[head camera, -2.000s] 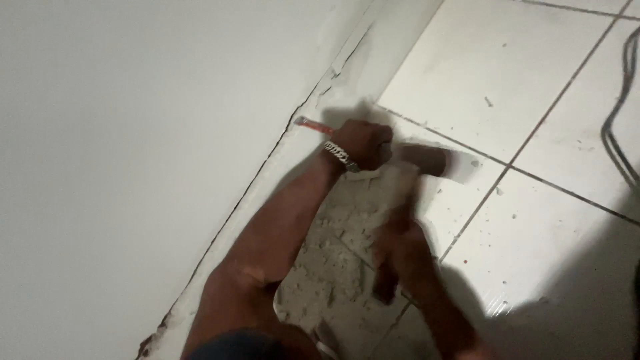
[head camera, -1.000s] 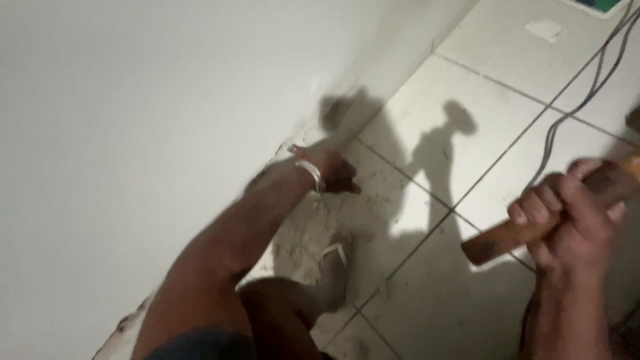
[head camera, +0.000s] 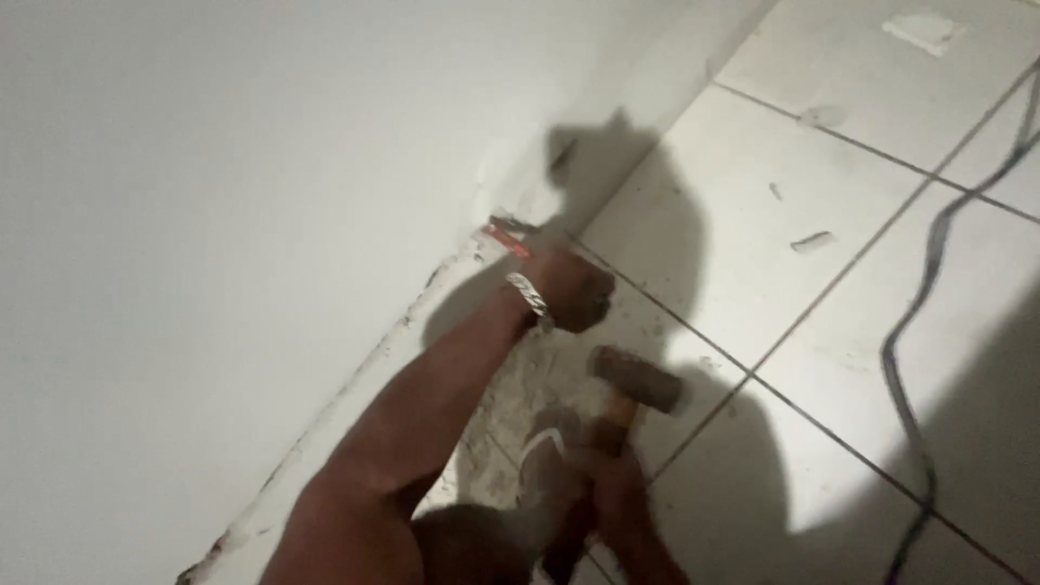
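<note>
My left hand (head camera: 569, 288), with a metal link bracelet at the wrist, is closed around a red chisel-like tool (head camera: 508, 239). The tool's far end meets the base of the white wall (head camera: 244, 203), where the surface is chipped. My right hand (head camera: 609, 479) grips the wooden handle of a hammer (head camera: 638, 378). The blurred hammer head is just below my left hand, apart from it. The end of the tool inside my left fist is hard to make out.
Dust and rubble cover the floor tiles (head camera: 520, 382) near the wall. A foot in a sandal (head camera: 544, 455) is beside my right hand. A dark cable (head camera: 902, 382) runs along the tiles at the right. Small fragments (head camera: 812, 241) and a pale patch (head camera: 926, 31) are farther off.
One second ago my right hand held the hammer at the far right; it is now close to my left hand. My left hand stays near the wall's base.
</note>
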